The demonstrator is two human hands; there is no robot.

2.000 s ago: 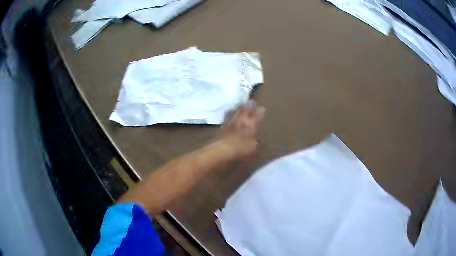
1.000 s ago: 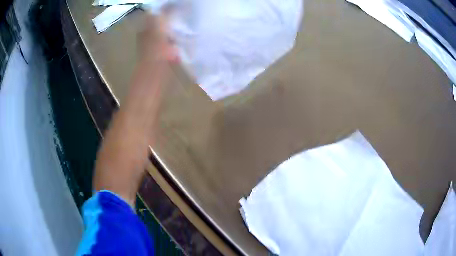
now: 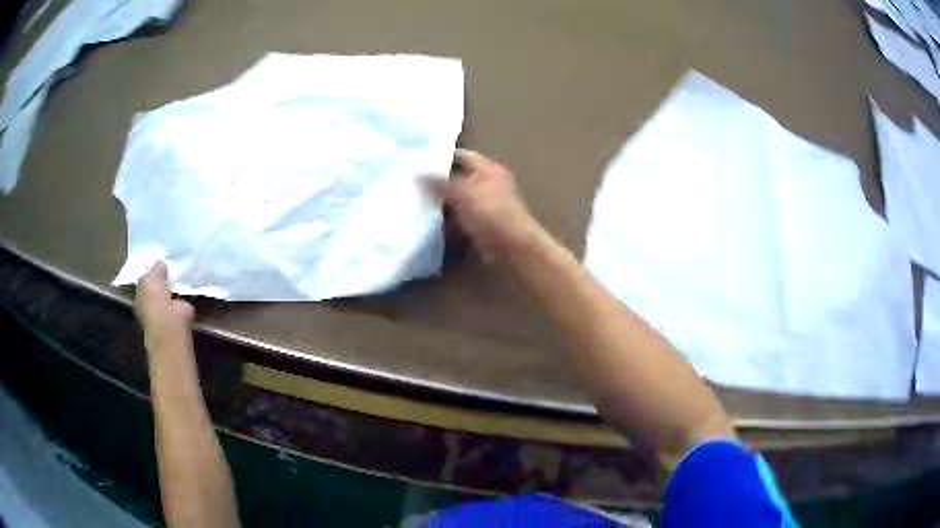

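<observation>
A large white crumpled pattern piece (image 3: 294, 175) lies over the brown surface near the table's front edge, left of centre. My left hand (image 3: 163, 304) grips its lower left corner at the table edge, thumb on top. My right hand (image 3: 479, 201) holds its right edge between thumb and fingers; the fingertips are slightly blurred. Fingers under the paper are hidden. Another large white pattern piece (image 3: 758, 248) lies flat to the right, with a curved left edge and a pointed top.
The brown table (image 3: 577, 72) has a metal-trimmed front edge running across the view. More white pieces (image 3: 917, 186) lie at the far right. Layered white pieces (image 3: 77, 41) lie at the upper left. A yellowish strip (image 3: 412, 407) runs below the table edge.
The crumpled piece was lifted and turned, and now lies spread nearer the front edge. My left hand has come into view. The view has turned, so the table edge runs across.
</observation>
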